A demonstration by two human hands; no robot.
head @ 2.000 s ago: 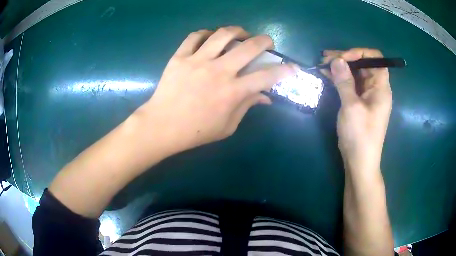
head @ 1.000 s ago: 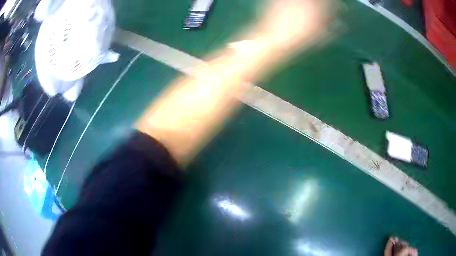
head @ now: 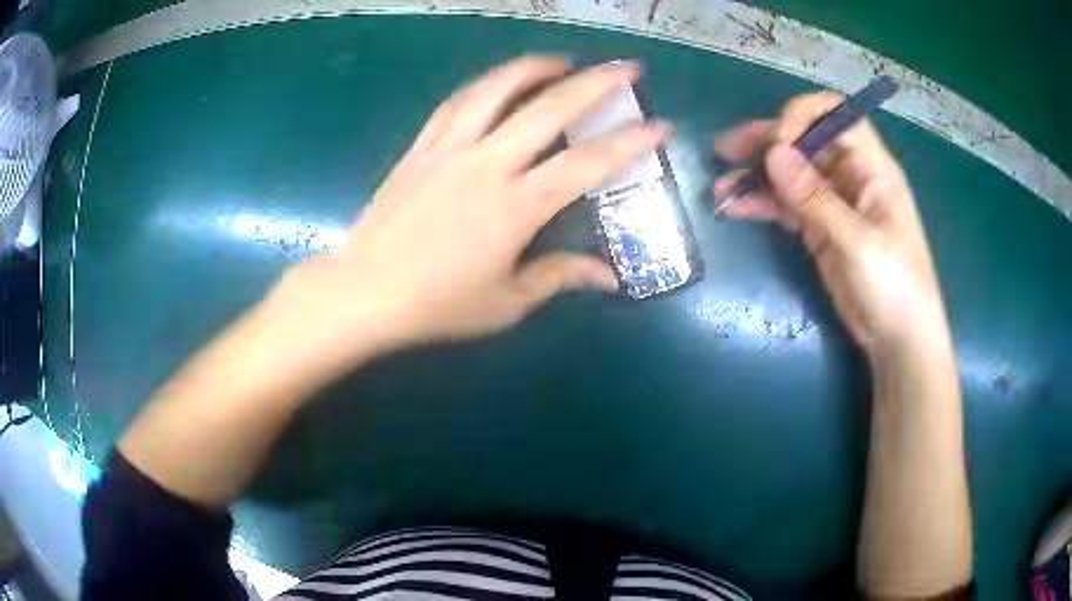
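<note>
A phone unit [head: 644,235] lies on the green bench, slightly tilted, its far half plain pale and its near half a patterned blue-white board in a dark rim. My left hand [head: 470,211] is over it, with fingers across the pale half and the thumb at the left edge near the board. My right hand [head: 829,194] holds a slim black tool [head: 844,122], likely tweezers, right of the unit. Its tip points down-left and is apart from the unit. The left fingers are slightly blurred.
A worn pale strip [head: 705,41] curves across the far side of the green bench [head: 564,411]. A white fan [head: 26,129] stands at the left edge. A dark object with pink marks [head: 1052,575] is cut off at the lower right.
One second ago my left arm reached blurred across the pale strip, with several phone units in view. Now the view is lower, and my left hand is on a unit near me, with the right beside it.
</note>
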